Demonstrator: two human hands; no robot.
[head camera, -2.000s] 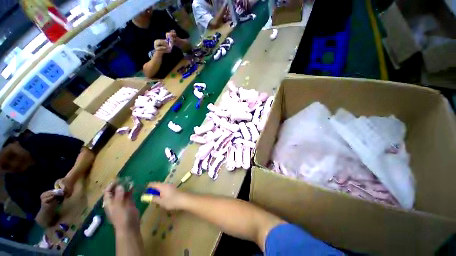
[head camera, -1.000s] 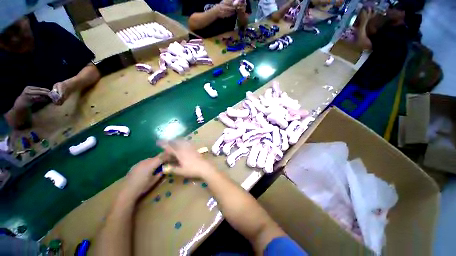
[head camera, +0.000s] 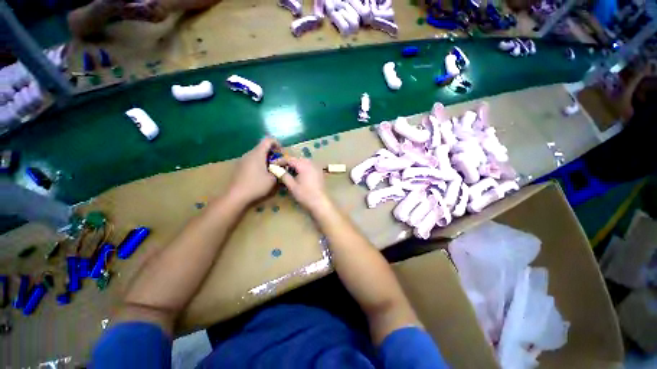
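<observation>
My left hand (head camera: 253, 173) and my right hand (head camera: 305, 180) meet over the bench near the belt's edge. Between their fingers is a small blue battery cell (head camera: 274, 156), mostly hidden by the fingers. A cream-yellow piece (head camera: 277, 171) shows at my right fingertips. Another cream-yellow piece (head camera: 336, 169) lies on the bench just right of my right hand. A heap of pale pink housing shells (head camera: 439, 169) lies further right. Blue cells with wires and green circuit boards (head camera: 101, 252) lie at the left.
The green conveyor belt (head camera: 317, 79) crosses beyond my hands, carrying several housings. Teal dots (head camera: 276, 253) lie on the brown bench (head camera: 216, 274). An open carton (head camera: 587, 288) with a translucent bag (head camera: 497, 259) stands at the lower right. People's arms show at the upper left and right edge.
The view has swung left, showing the blue cells there. My hands, apart two seconds ago, are now together around the blue cell.
</observation>
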